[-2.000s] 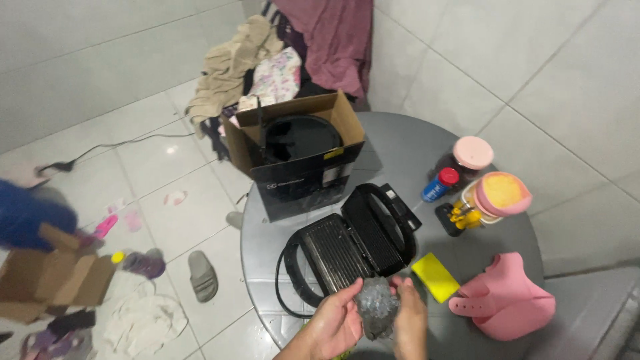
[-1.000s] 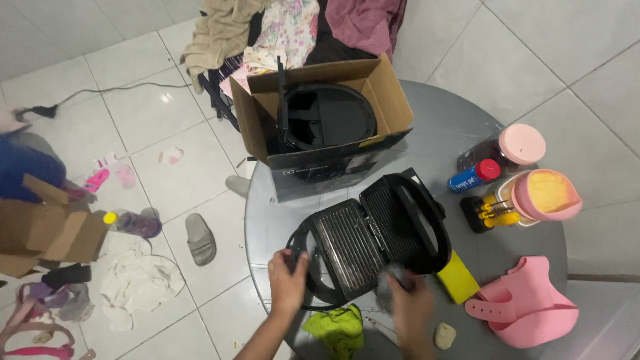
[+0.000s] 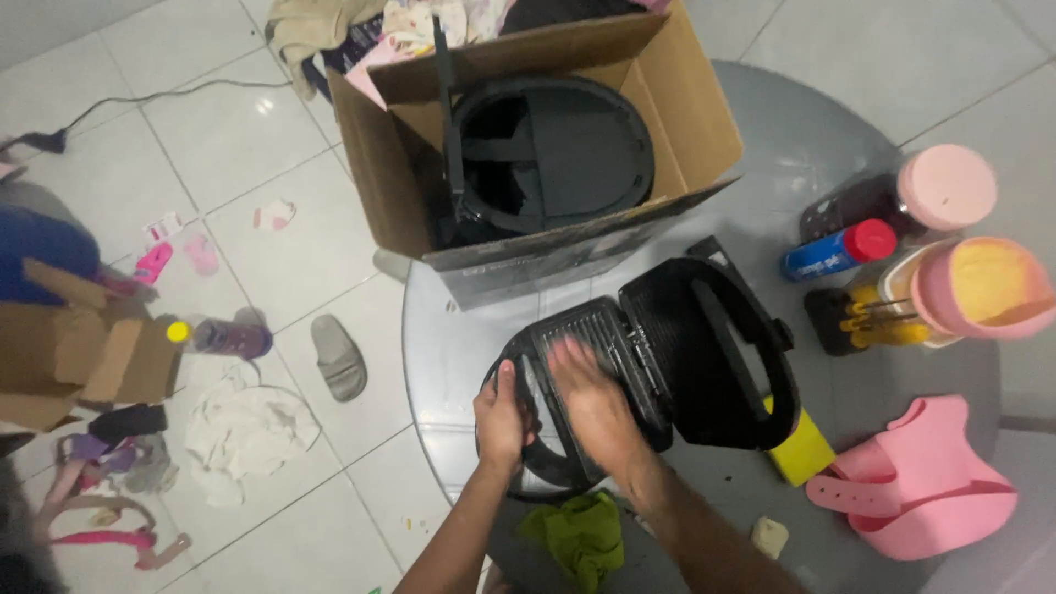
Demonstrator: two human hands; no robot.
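Observation:
An electric sandwich press [image 3: 701, 355] lies unfolded on the round grey table, its ridged plates facing up. My left hand [image 3: 501, 417] grips the handle of its left half, thumb on top. Over the ridged plate of that half is my right hand [image 3: 582, 384], blurred, its fingers stretched out; whether something is under its palm cannot be told. A green cloth [image 3: 582, 536] lies just below the press, near my right forearm. A yellow sponge [image 3: 800, 445] touches or nearly touches the press's right half.
Behind the press stands an open cardboard box [image 3: 701, 115] holding a black appliance part [image 3: 590, 153]. To the right are a blue tube with a red cap [image 3: 825, 254], pink-lidded jar [image 3: 947, 188], yellow-handled screwdrivers [image 3: 895, 332] and a pink silicone bib [image 3: 932, 487]. A grey slide sandal [image 3: 338, 359] lies on the floor.
My right hand has moved from the press's lower edge onto the ridged plate. The grey wad seen in it earlier is no longer visible. The view is closer to the table.

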